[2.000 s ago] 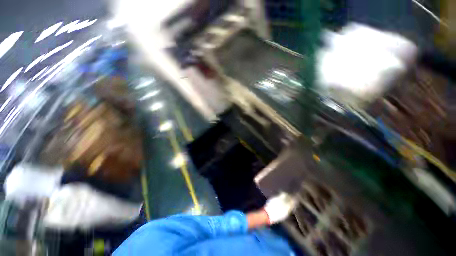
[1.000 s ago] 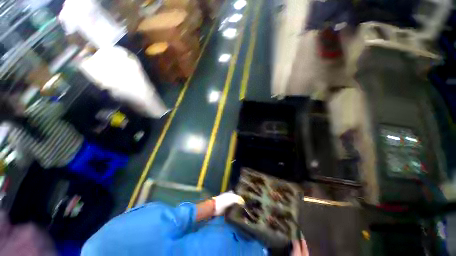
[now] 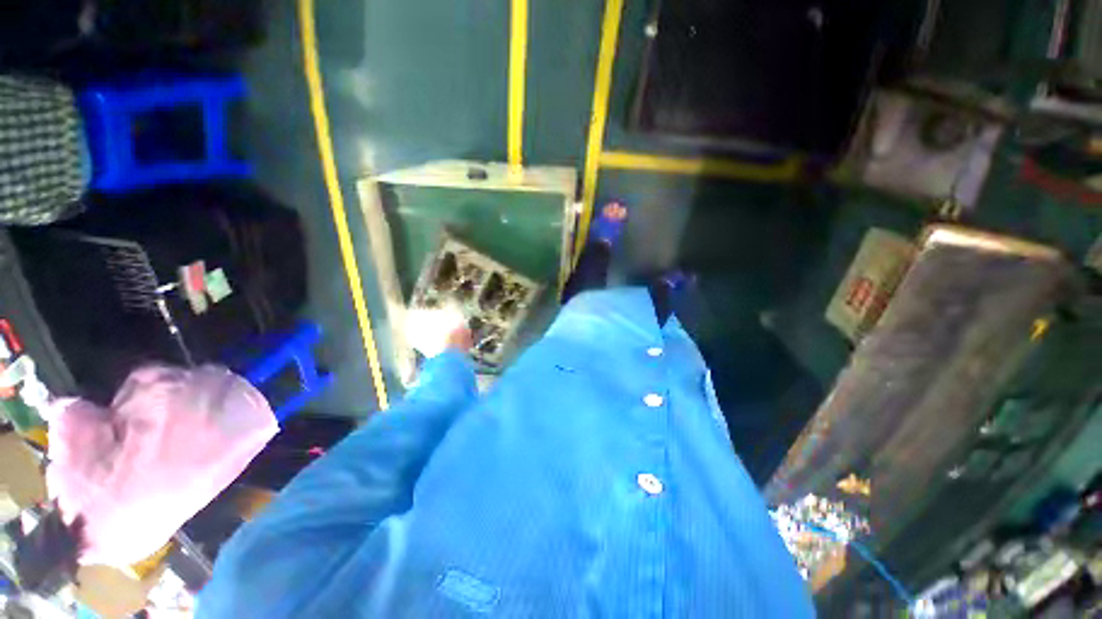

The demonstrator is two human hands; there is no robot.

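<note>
A carrier tray (image 3: 480, 290) with several openings is tilted over a pale-framed, green-bottomed tray or cart (image 3: 471, 173) low on the floor. My left hand (image 3: 433, 328), in a white glove, holds the carrier tray by its near left edge. Dark parts or boards show in its openings; details are blurred. My right hand is not visible. I cannot tell whether the carrier tray touches the green bottom.
Blue stools (image 3: 169, 131) and a pink cloth (image 3: 157, 453) are at the left. Black crates (image 3: 749, 73) stand at the top. The bench (image 3: 924, 345) is at the right, with a silver parts heap (image 3: 822, 528) and a blue cord. Yellow lines cross the green floor.
The view has turned and tipped down toward the floor. The carrier tray has moved from in front of my body to over the green-bottomed frame. My right hand has gone out of sight.
</note>
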